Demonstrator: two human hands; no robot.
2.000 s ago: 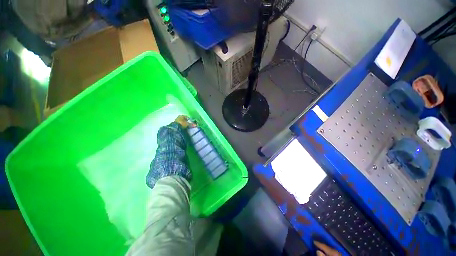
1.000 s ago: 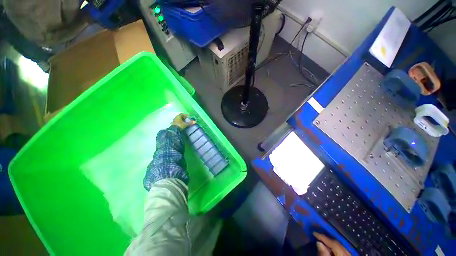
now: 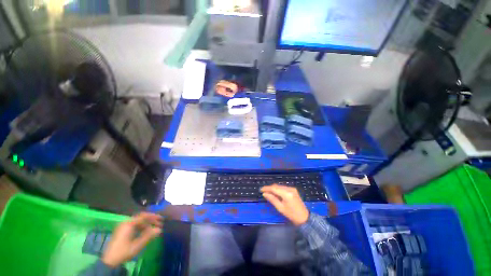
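Observation:
My right hand (image 3: pixel 287 203) is bare and lies over the black keyboard (image 3: pixel 242 188) at the table's front edge, fingertips at the keys; I see nothing held in it. My left hand (image 3: pixel 132 237) is over the right side of the green bin (image 3: pixel 32 207), slightly blurred, fingers apart and empty. A row of blue-grey housings (image 3: pixel 97 242) lies in that bin, partly hidden by my left hand. One blue-grey housing (image 3: pixel 230 129) sits near the middle of the perforated plate (image 3: pixel 195 135). Several more housings (image 3: pixel 273 132) stand in two groups right of the plate.
A white ring (image 3: pixel 239 105), an orange ring (image 3: pixel 226 88) and another blue piece (image 3: pixel 211 103) are at the plate's rear. A white pad (image 3: pixel 184 187) lies left of the keyboard. A blue bin (image 3: pixel 442 215) with housings is at right. Fans (image 3: pixel 430 89) stand either side; a monitor (image 3: pixel 342 24) is above.
The view has swung from the green bin to the table. My left hand has come away from the row of housings. My right hand is now over the keyboard.

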